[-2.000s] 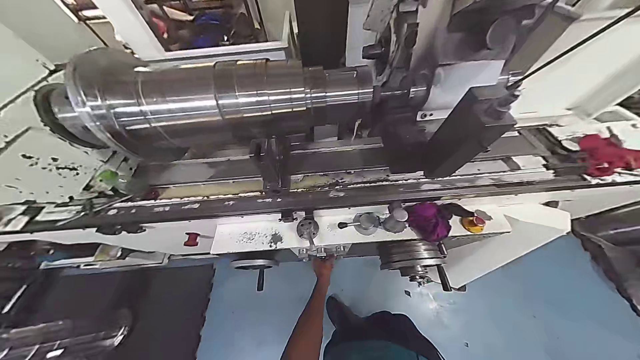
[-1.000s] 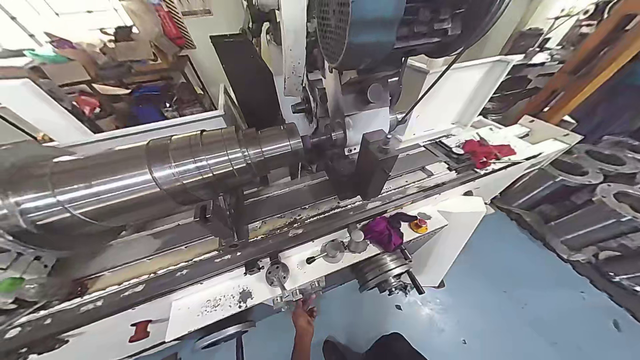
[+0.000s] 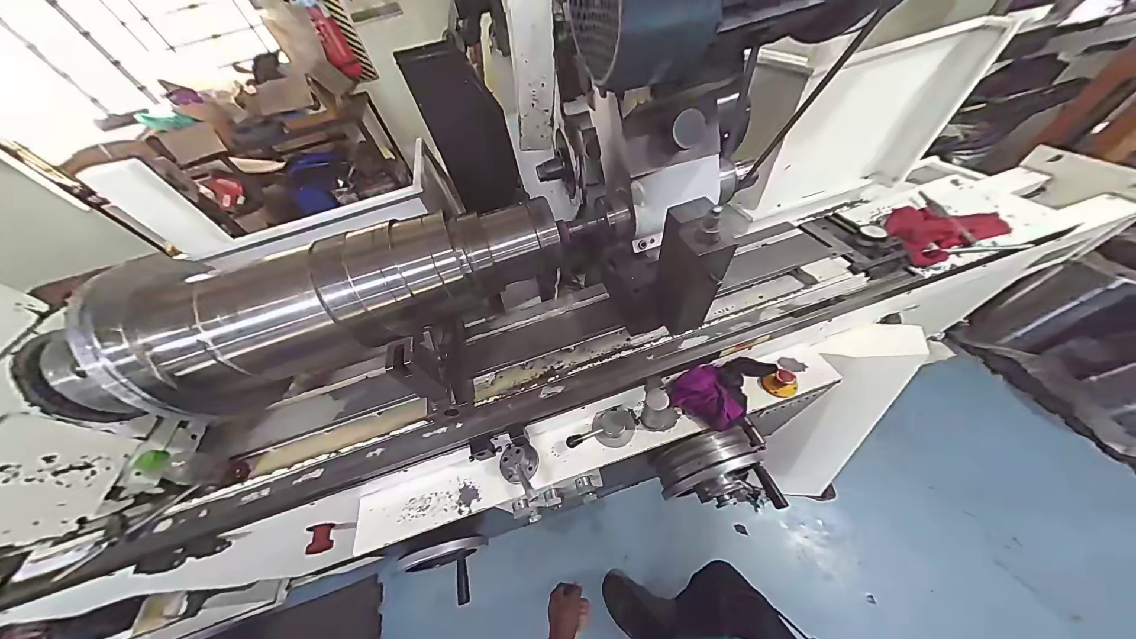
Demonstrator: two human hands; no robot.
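My left hand (image 3: 568, 608) is at the bottom edge, its fingers curled, with nothing visible in it. It hangs over the floor beside my shoe (image 3: 635, 603), apart from the machine. My right hand is out of view. Above, a large stepped steel cylinder (image 3: 266, 319) lies horizontally in what looks like a cylindrical grinding machine, over a dark support bracket (image 3: 435, 368). The front panel carries a round lever hub (image 3: 519, 463), a small lever knob (image 3: 614, 426) and a purple cloth (image 3: 708, 395). Below the panel are a left handwheel (image 3: 444, 552) and a larger right handwheel (image 3: 710, 466).
A red mushroom button on a yellow base (image 3: 780, 382) sits at the panel's right end. A dark upright block (image 3: 697, 266) stands on the bed, and a red cloth (image 3: 945, 232) lies farther right. Metal parts (image 3: 1056, 328) fill the right edge. Behind is a cluttered bench (image 3: 266, 133).
My left hand has come away from the levers under the front panel and moved down toward me. The view has turned noticeably to the right since the oldest frame.
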